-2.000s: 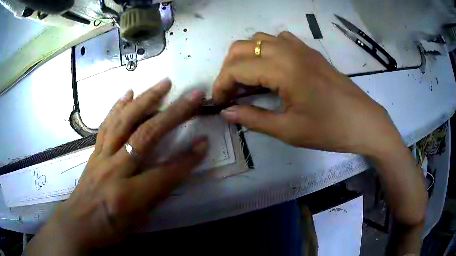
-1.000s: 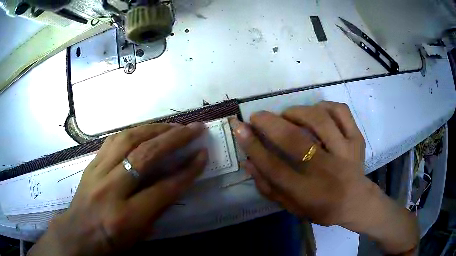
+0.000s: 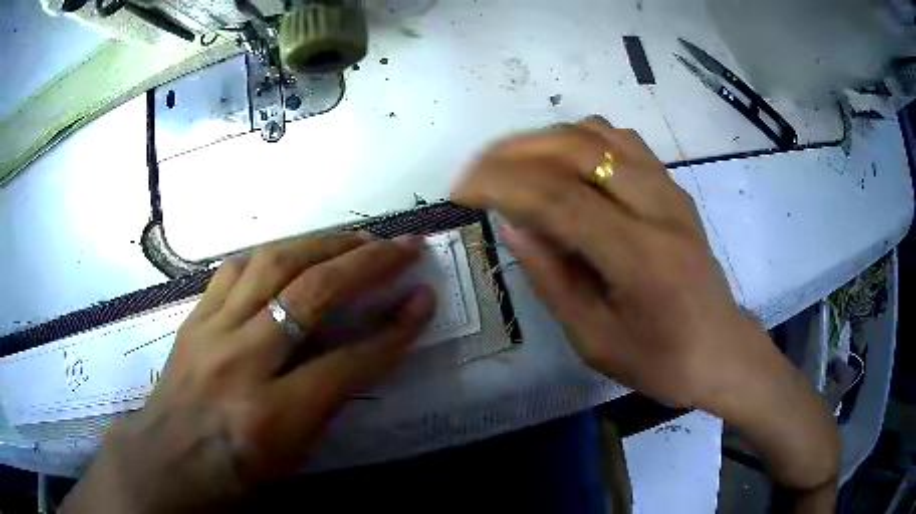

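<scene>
A white sewing template (image 3: 450, 291) with a dotted line near its edge lies on a dark ribbed fabric strip (image 3: 110, 313). Beige lining (image 3: 490, 311) with loose threads shows past the template's right end, bordered by a dark edge. My left hand (image 3: 301, 326), with a silver ring, lies flat over the template, fingers pointing right. My right hand (image 3: 603, 251), with a gold ring, is raised over the strip's right end, thumb and fingers apart. Its fingertips are blurred; nothing shows in it.
The sewing machine's needle plate (image 3: 206, 105) and ribbed knob (image 3: 323, 38) are at upper left. Black thread snips (image 3: 738, 95) and a small dark strip (image 3: 638, 60) lie at upper right. A thread-filled bin (image 3: 854, 331) is at the right, beyond the table's front edge.
My right hand has lifted up and away from the strip's end, uncovering the beige lining and dark edge. My left hand stays on the template, shifted slightly right.
</scene>
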